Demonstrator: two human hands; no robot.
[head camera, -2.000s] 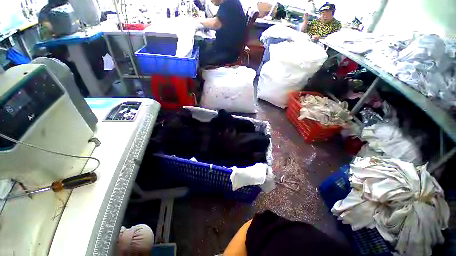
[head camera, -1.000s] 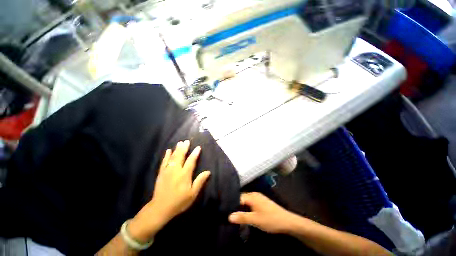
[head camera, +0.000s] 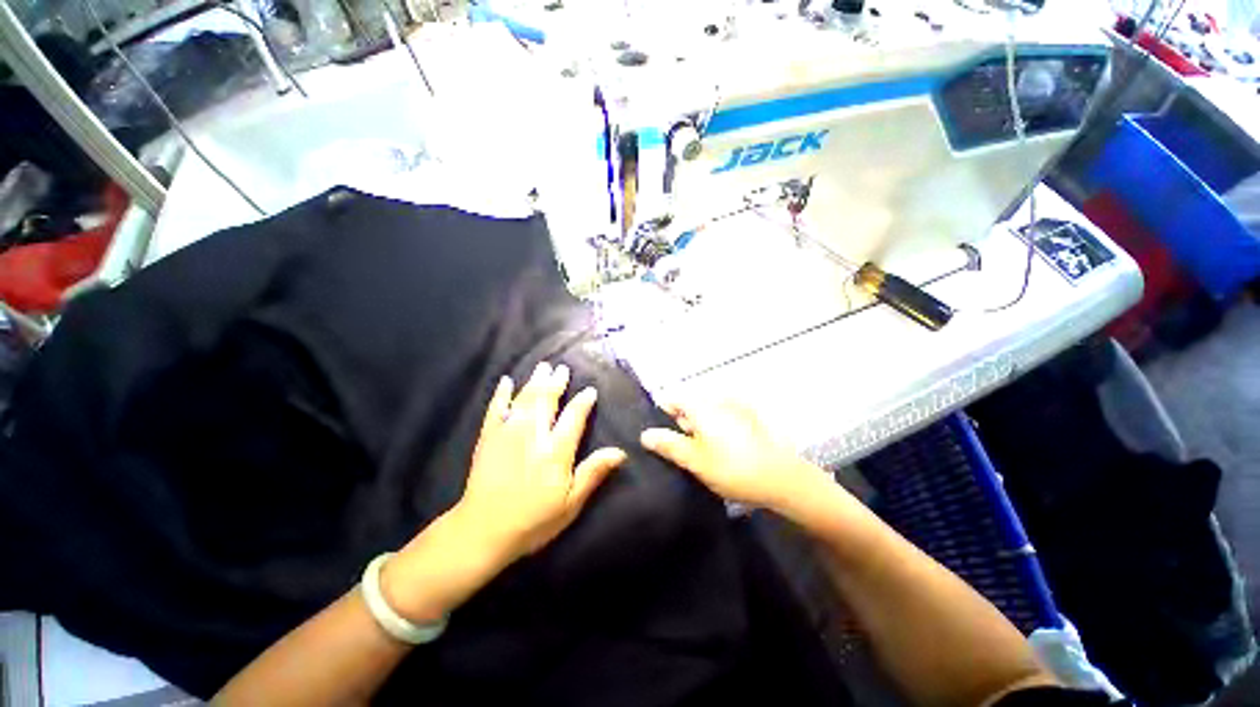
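Note:
A black garment piece (head camera: 415, 304) is spread left of the needle and over the front table edge. Its right edge reaches the presser foot area (head camera: 629, 256) of the white sewing machine (head camera: 857, 152), which has a blue stripe and "JACK" lettering. My left hand (head camera: 532, 463) lies flat on the cloth with fingers apart, a pale bangle at the wrist. My right hand (head camera: 726, 449) is at the cloth's right edge by the table front, with thumb and fingers pinching the edge.
A screwdriver (head camera: 905, 296) with a black-and-yellow handle lies on the machine bed (head camera: 774, 362). A blue lattice basket (head camera: 953, 504) with black pieces (head camera: 1105, 483) stands below right. A blue bin (head camera: 1175, 207) is at the far right. Red cloth (head camera: 55, 263) shows at the left.
Two seconds ago the view showed the floor and baskets without hands. Since one second ago, my right hand has moved up along the cloth edge, closer to the needle. My left hand still rests on the cloth.

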